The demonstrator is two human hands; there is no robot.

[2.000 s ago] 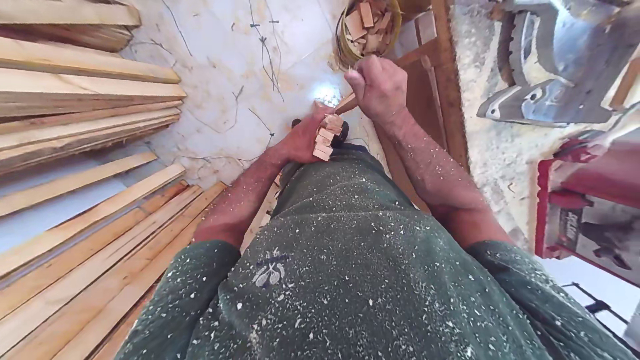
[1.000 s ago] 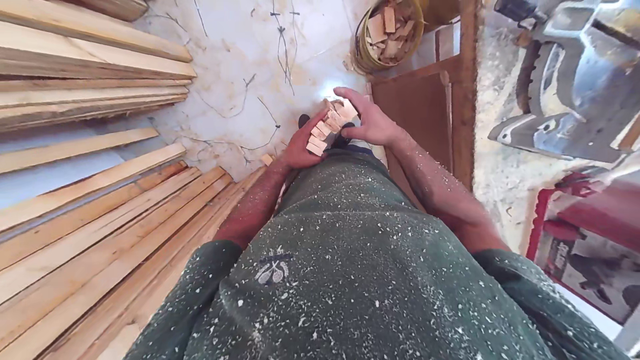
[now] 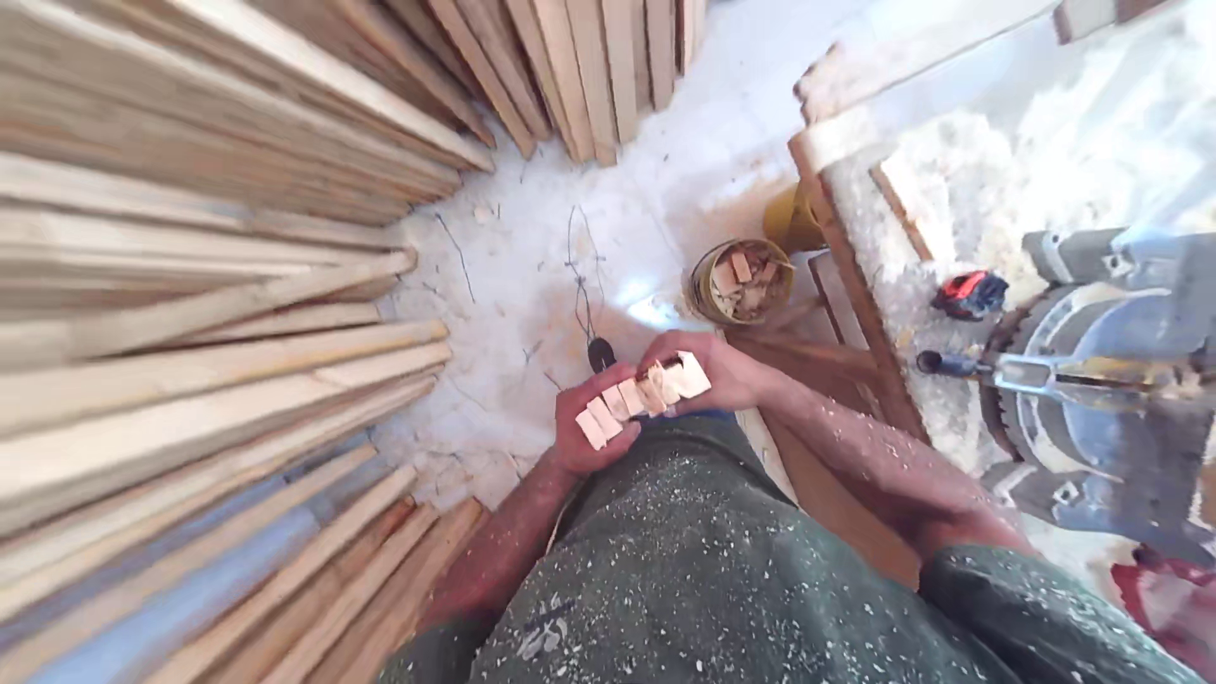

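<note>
A row of several small wooden blocks (image 3: pixel 624 399) spans both my hands in front of my waist, their pale cut ends facing up. My left hand (image 3: pixel 584 427) is closed around the left end of the row. The right end, where a larger pale block shows, is gripped by my right hand (image 3: pixel 708 370), with the fingers curled around its far side. The blocks lie pressed side by side, slightly stepped. My palms hide their lower parts.
Long wooden boards (image 3: pixel 218 399) are stacked at the left and far side. A bucket of wood offcuts (image 3: pixel 744 282) stands on the floor beyond my right hand. At right, a dusty workbench (image 3: pixel 860 275) carries a miter saw (image 3: pixel 1054 380) and a red-and-black tape measure (image 3: pixel 971 293).
My right hand was a fist above the blocks, then opened beside them, and now grips their right end. The view has swung, showing more boards and bench.
</note>
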